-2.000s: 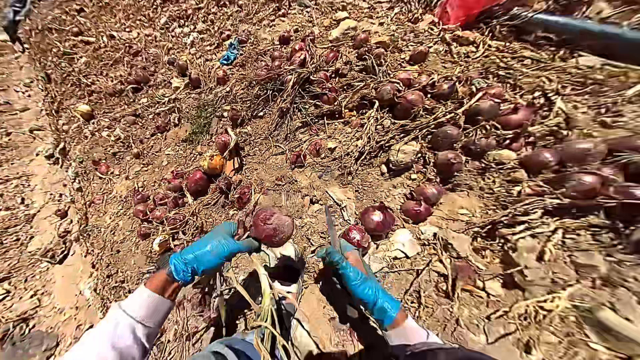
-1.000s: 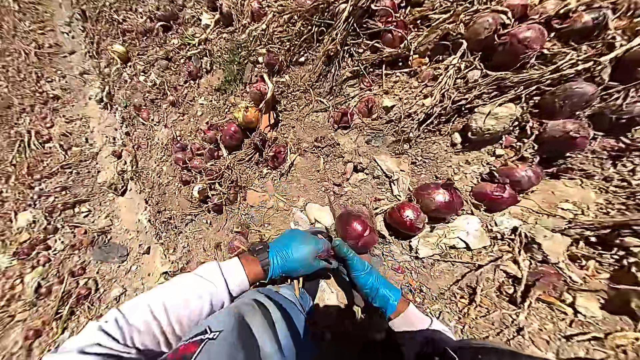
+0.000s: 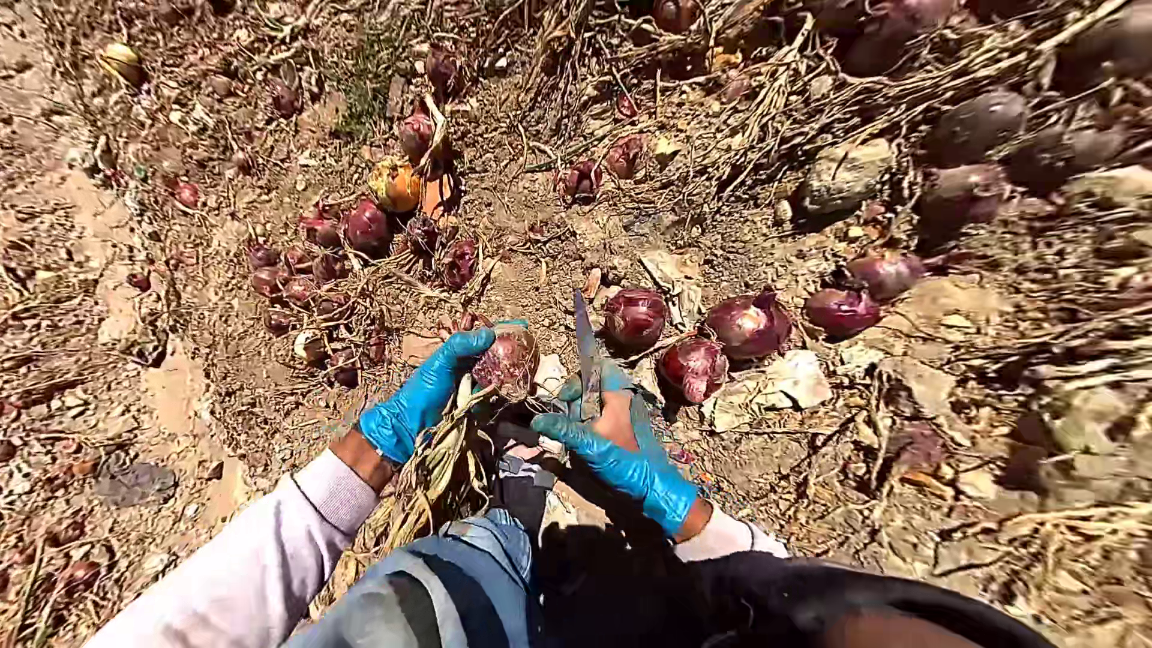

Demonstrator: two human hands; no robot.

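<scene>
Gloved in blue, my left hand [image 3: 427, 396] grips a red onion [image 3: 507, 360] whose roots face right; its long dry leaves [image 3: 436, 472] hang down past my wrist. My right hand [image 3: 625, 445], in a torn blue glove with bare skin showing, holds a knife [image 3: 587, 346] with the blade pointing up and away from me. The blade stands just right of the onion, apart from it. Close beyond my right hand lie loose red onions [image 3: 693, 367] on the soil.
Small red onions [image 3: 301, 288] and a yellowish onion [image 3: 396, 184] lie in a group at the left. A pale rock [image 3: 846, 175] sits at the upper right, near larger onions [image 3: 963, 193] and dry stalks [image 3: 774, 117]. My legs [image 3: 450, 585] are below my hands.
My hands, close together a second ago, are now apart. An onion with long leaves is now in my left hand. One more onion lies by the group near my right hand.
</scene>
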